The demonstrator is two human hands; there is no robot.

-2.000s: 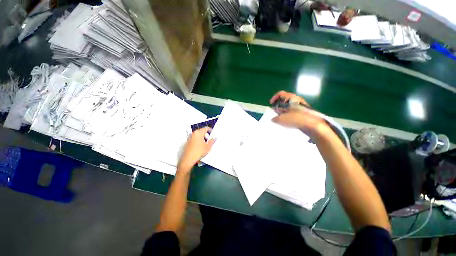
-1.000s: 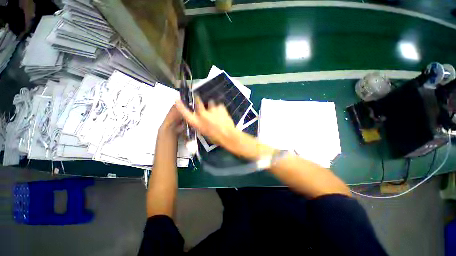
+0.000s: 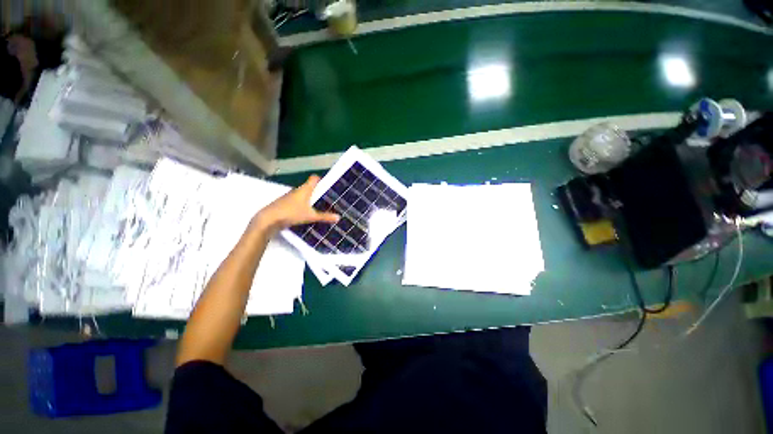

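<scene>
A few solar panels [image 3: 356, 191] lie overlapping at the bench's middle, tilted, the top one dark side up with white grid lines and a bright glare patch. My left hand [image 3: 297, 210] is at their left corner, with thumb and fingers spread over the edge; its grip underneath is hidden. A neat stack of white panels [image 3: 473, 237], white side up, lies just to their right. My right hand is not in view.
White panels with tangled cords [image 3: 212, 242] fill the left. A cardboard box [image 3: 216, 63] stands behind. The green conveyor [image 3: 407, 93] runs beyond a pale rail. At right are a black station [image 3: 661, 203], yellow sponge [image 3: 599, 232], clear round container [image 3: 600, 147] and spool [image 3: 716, 117].
My right hand has left the panels and gone out of view. My left hand has moved onto the dark panels' corner. The dark panels now lie closer together. The camera view has shifted.
</scene>
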